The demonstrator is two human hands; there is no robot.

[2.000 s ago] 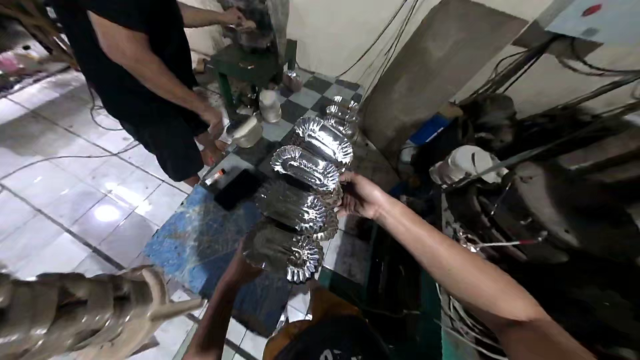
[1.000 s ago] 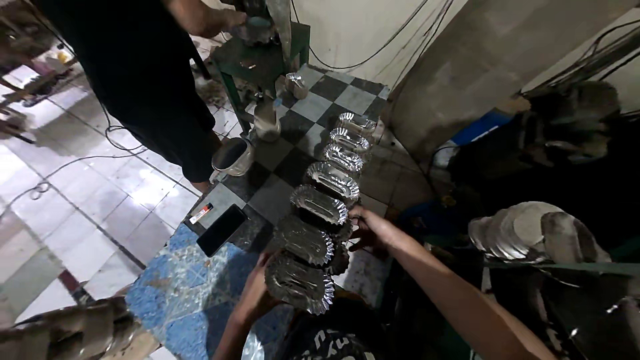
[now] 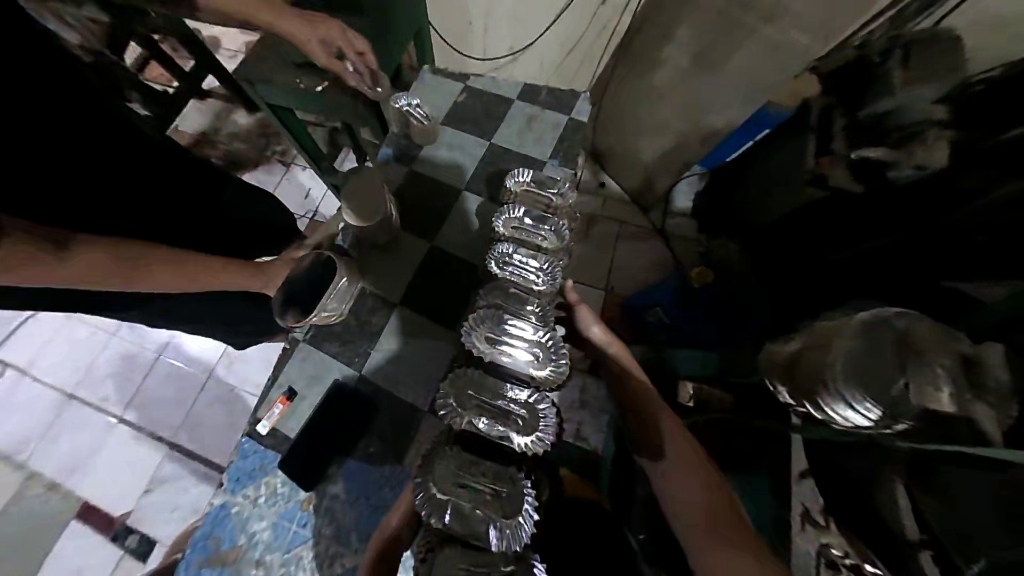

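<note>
A row of shiny oval metal molds with fluted rims (image 3: pixel 516 344) runs down the middle of the head view, from the checkered table toward me. My right hand (image 3: pixel 588 324) touches the row's right side near its middle, with the fingers partly hidden by the molds. At the near end, my left hand (image 3: pixel 396 532) is against the left side of the molds, mostly hidden below them. Another fluted mold (image 3: pixel 412 108) stands farther back on the table, close to a co-worker's hand.
The checkered table (image 3: pixel 400 344) bears a black phone (image 3: pixel 328 432), an orange-and-white lighter (image 3: pixel 276 410) and a lidded container (image 3: pixel 368 200). A co-worker's hand touches a dark-mouthed jar (image 3: pixel 320 290) at the left. Stacked round metal pieces (image 3: pixel 872 372) lie at the right.
The row of molds has come to stand farther over the checkered table. The co-worker's lower hand has reached the jar, and the other hand is now near the far mold. The view has moved closer.
</note>
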